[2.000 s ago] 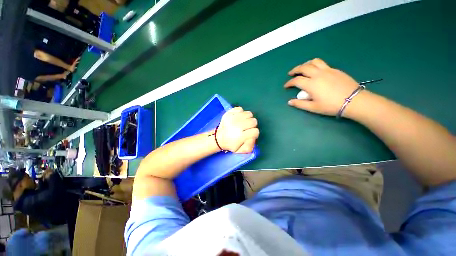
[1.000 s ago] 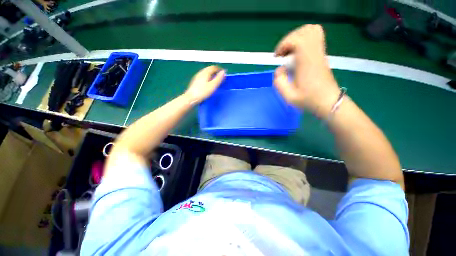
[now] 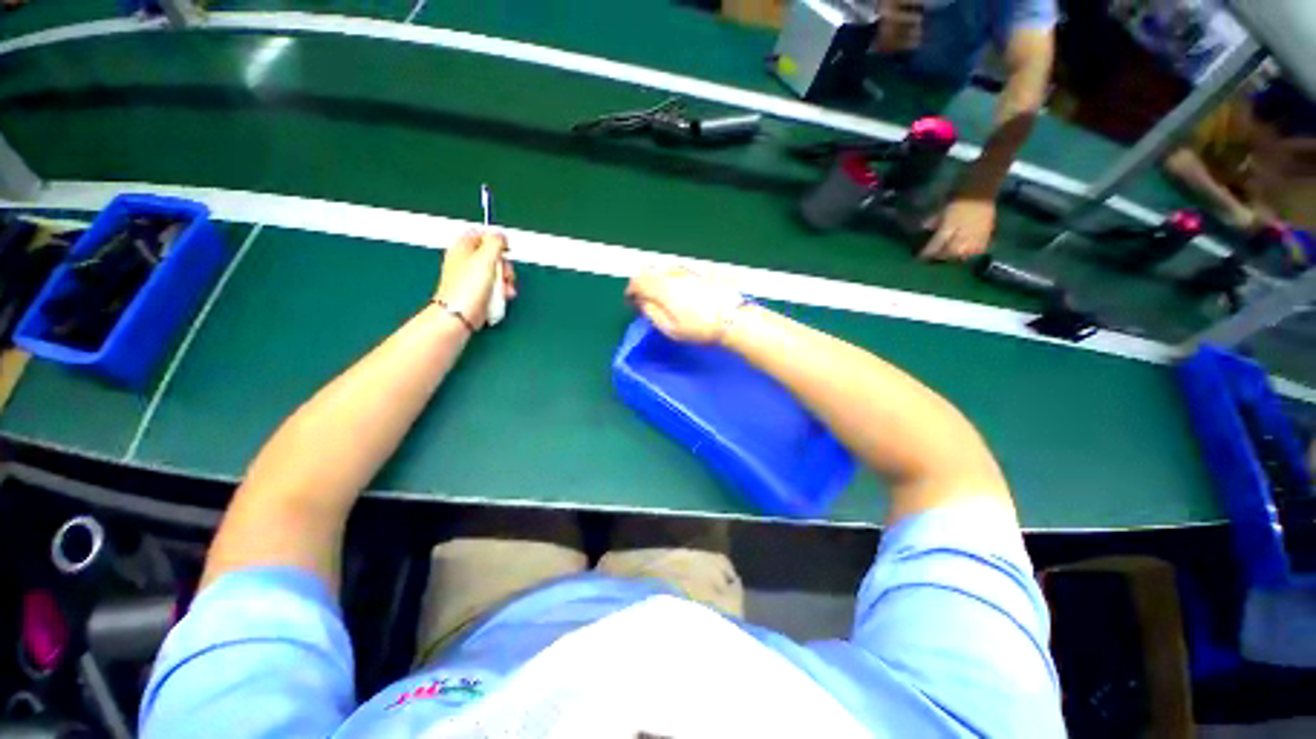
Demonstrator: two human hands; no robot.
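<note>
My left hand [image 3: 476, 277] is closed around the white grip of a screwdriver [image 3: 499, 296], over the green bench near the white rail. A thin shaft points up past the fingers. My right hand [image 3: 690, 305] grips the upper left corner of the blue parts bin [image 3: 736, 412]. The bin lies slanted on the bench in front of me, and my forearm covers part of it. No parts show in its visible inside.
A blue bin of black parts [image 3: 121, 289] stands at the left; another blue bin [image 3: 1250, 462] is at the right. Dryers [image 3: 852, 188] lie on the green belt beyond the white rail. Another person's hand [image 3: 958, 228] reaches over it. A black tote [image 3: 123, 556] is lower left.
The view has turned to the right. The white-gripped tool is now in my left hand; it was in my right. The bin has turned aslant, held by my right hand, and my left has left it.
</note>
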